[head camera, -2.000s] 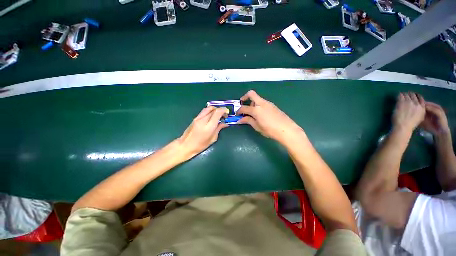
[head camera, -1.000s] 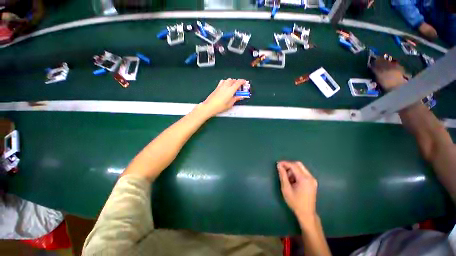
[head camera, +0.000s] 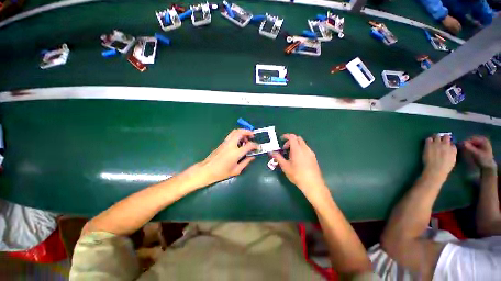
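A white rectangular housing (head camera: 270, 137) with a dark opening is between my hands over the green work surface. My left hand (head camera: 228, 155) grips its left side. A blue battery (head camera: 245, 124) sticks out at its upper left, above my left fingers. My right hand (head camera: 297, 162) is at its lower right corner, fingers against the edge. A small white part (head camera: 272, 163) hangs or lies just below the housing near my right fingertips. My fingers hide parts of the housing's lower edge.
Several housings with blue batteries lie on the green belt (head camera: 192, 71) beyond the white rail (head camera: 165, 95); one housing (head camera: 271, 74) is just past the rail. A grey post (head camera: 439, 68) slants at right. Another person's hands (head camera: 441, 156) work at right. A blue-sleeved hand is at top right.
My left hand has come back from the belt, leaving a housing there. Both hands are now together on a different housing on the near surface. The neighbour's hand has drawn back from the belt.
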